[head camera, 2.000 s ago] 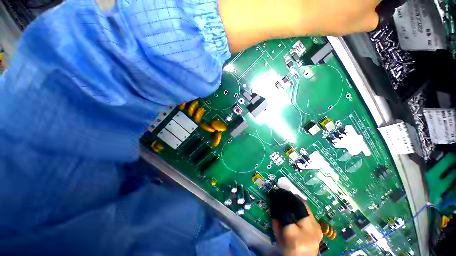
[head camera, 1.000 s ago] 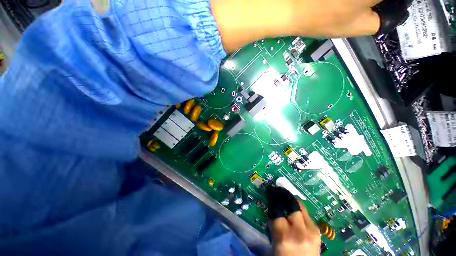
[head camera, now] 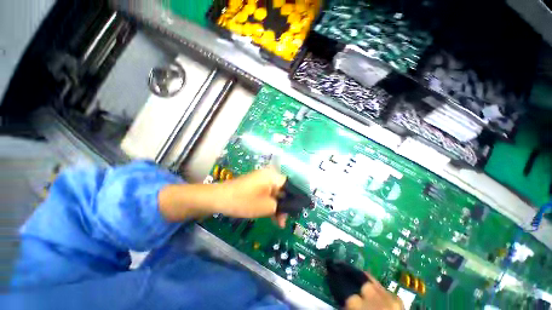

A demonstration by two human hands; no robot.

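A large green circuit board (head camera: 393, 181) lies in front of me, with white printed shapes, small parts and orange-yellow discs (head camera: 413, 282) on it. My left hand (head camera: 257, 195), in black finger cots, is over the middle of the board, fingertips pointing right and down. My right hand (head camera: 360, 289), also in black finger cots, is at the board's near edge, partly cut off by the picture's bottom, fingertips at the board. Both hands are slightly blurred, and whether they hold any small part cannot be told.
Beyond the board are black bins of orange-yellow discs (head camera: 266, 23), green-looking parts (head camera: 369, 30) and silvery cylinders (head camera: 339, 88), with white labels. Metal rails (head camera: 193, 124) and a round knob (head camera: 167, 79) are at upper left. A blue cord (head camera: 537, 218) is at the right.
My left hand has come back from the silvery-part bins to over the board. The view has swung, so more bins and the conveyor rails show. My right hand stays low at the board.
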